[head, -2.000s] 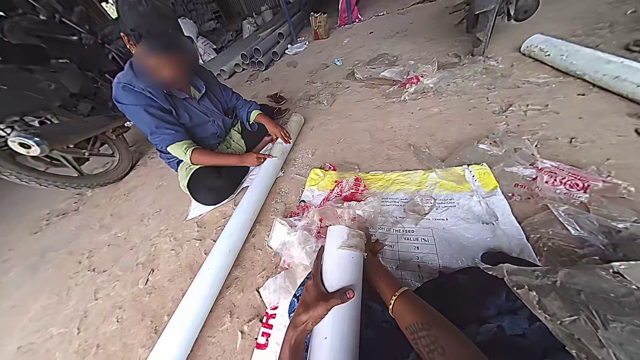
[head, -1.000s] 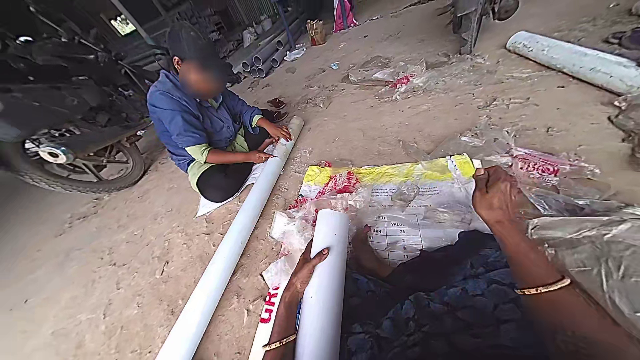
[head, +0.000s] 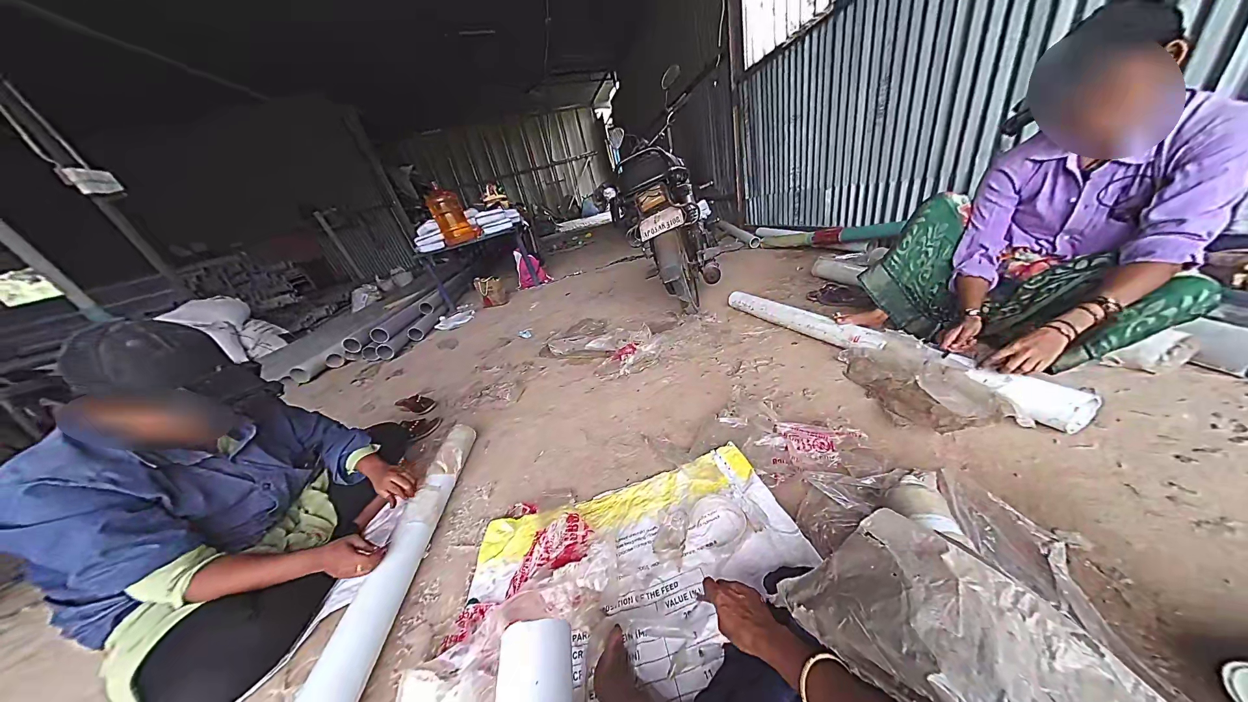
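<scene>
My right hand [head: 749,622], with a gold bangle at the wrist, is low over a printed white-and-yellow feed sack [head: 682,556]; whether its fingers grip anything is unclear. The upper end of a white plastic pipe [head: 534,663] shows at the bottom edge, left of my right hand. My left hand is out of view. Between pipe and right hand is a brown shape, perhaps my foot [head: 619,673]. Crumpled clear plastic film with red print [head: 561,556] lies on the sack's left part.
At left, a person in a blue shirt has both hands at a long white pipe [head: 390,585]. At right, a person in a purple shirt works at another wrapped pipe [head: 1048,400]. Dusty plastic sheeting [head: 936,604] lies by my right arm. A motorcycle [head: 668,214] and stacked grey pipes [head: 390,336] stand behind.
The view has swung up and to the right, bringing in the person in purple. My left hand, earlier around the pipe, has left view. My right hand has come down from the sack's far right corner.
</scene>
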